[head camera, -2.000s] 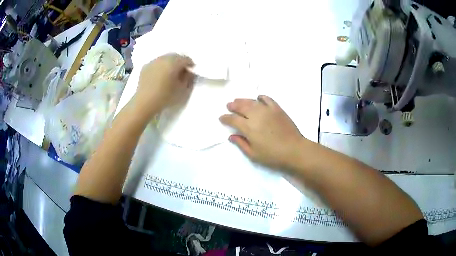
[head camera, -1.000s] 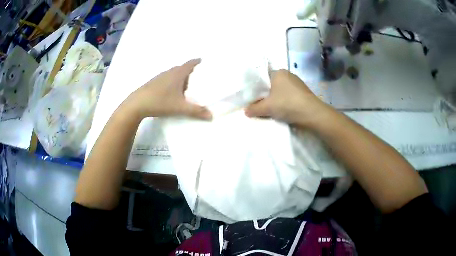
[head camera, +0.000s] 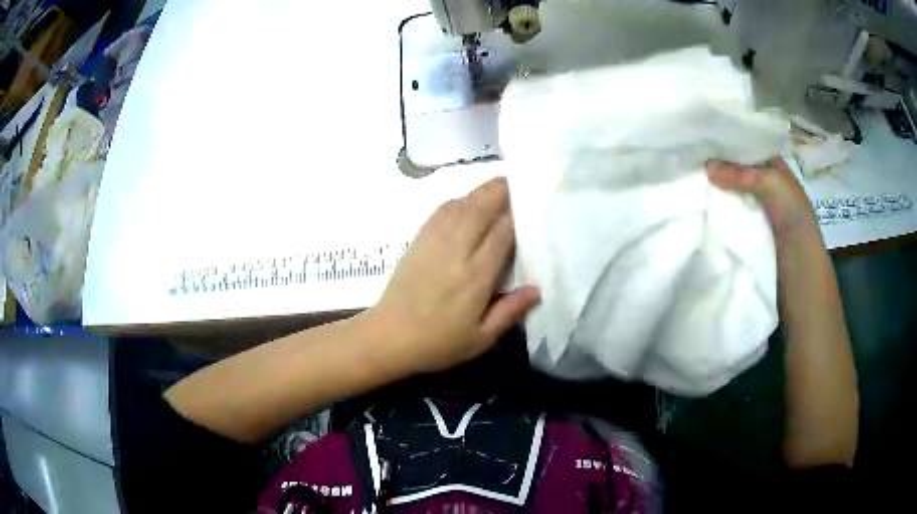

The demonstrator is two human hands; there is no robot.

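A bundle of white fabric pieces (head camera: 644, 221) is held between my two hands in front of the sewing machine's bed. Its upper part lies over the right part of the bed and its folds hang over the table's front edge. My left hand (head camera: 457, 271) grips its left edge, thumb on top and fingers partly hidden. My right hand (head camera: 754, 191) holds its right side, with fingertips on top and the rest partly hidden by cloth. The needle and presser foot (head camera: 473, 58) stand just left of and above the bundle.
The white table (head camera: 251, 151) has a printed ruler (head camera: 292, 271) along its front edge. The metal needle plate (head camera: 437, 85) is left of the bundle. Cream scraps (head camera: 822, 151) lie at the right. A clear plastic bag (head camera: 55, 241) is at far left.
The view has turned right. Both hands picked up the white fabric from the left part of the table and carried it to the right, to the front of the machine bed.
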